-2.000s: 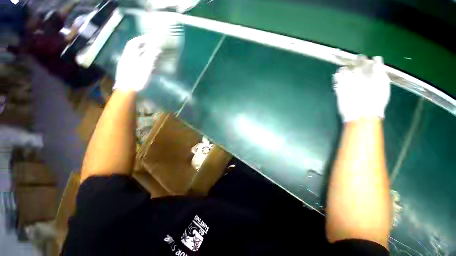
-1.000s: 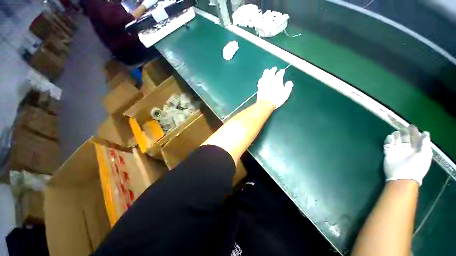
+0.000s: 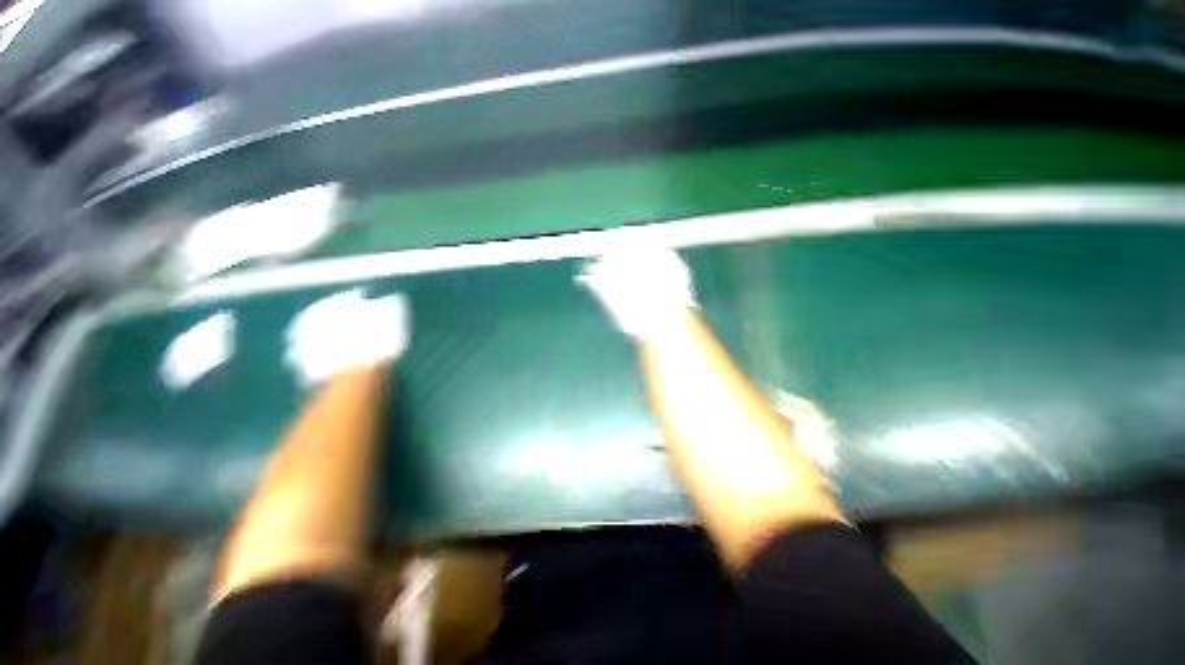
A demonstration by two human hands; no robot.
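The view is badly blurred. My left hand (image 3: 348, 337), in a white glove, is over the green workbench top (image 3: 520, 390) at the left. Its fingers cannot be made out. My right hand (image 3: 642, 287), also gloved in white, is at the near edge of the whitish side rail (image 3: 806, 224). Nothing shows clearly in it, but its fingers are smeared. A small white oval part (image 3: 199, 350) lies on the bench to the left of my left hand, apart from it.
Beyond the rail runs the brighter green conveyor belt (image 3: 520, 203). A blurred white item (image 3: 264, 230) is on it at the left. Brown cartons (image 3: 988, 552) show below the bench's near edge. A pale patch (image 3: 806, 429) is beside my right forearm.
The view has swung round and blurred. Both hands now appear further left in the picture. The white oval part is now left of my left hand and the cartons are mostly out of view.
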